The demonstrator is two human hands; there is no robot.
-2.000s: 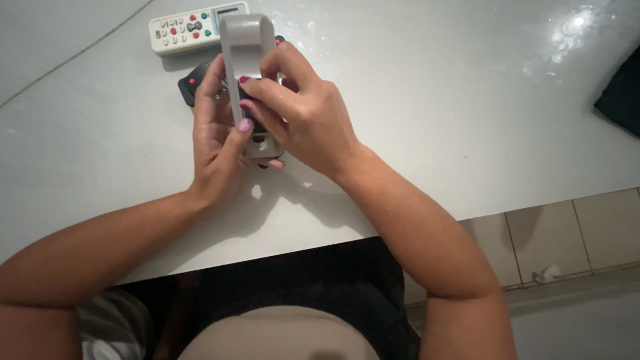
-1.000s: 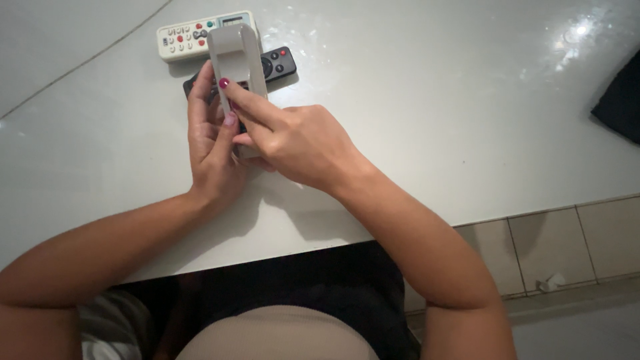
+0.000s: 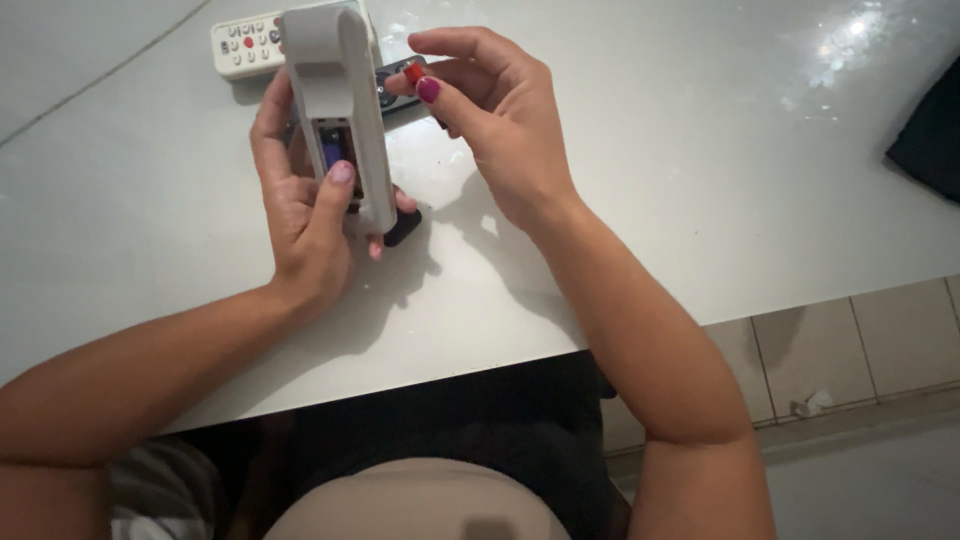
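My left hand (image 3: pixel 307 195) holds a light grey remote control (image 3: pixel 322 90) with its back up and its battery compartment uncovered. A blue battery (image 3: pixel 332 152) lies in that compartment, and my left thumb presses over its lower part. Off to the right of the remote, my right hand (image 3: pixel 502 112) pinches a small red battery (image 3: pixel 413 73) between thumb and fingers; most of the battery is hidden by them. Behind the fingers and the grey remote, a black remote control (image 3: pixel 405 101) shows in part.
A cream remote control (image 3: pixel 247 49) with buttons lies at the top left, partly behind the grey one. Part of a black object (image 3: pixel 405 227) shows below the left hand. Dark cloth (image 3: pixel 930 135) is at the right side of the white table (image 3: pixel 645 292).
My right hand has moved away from the grey remote's compartment to the right, with a red battery now visible in its fingers. The left hand still holds the remote.
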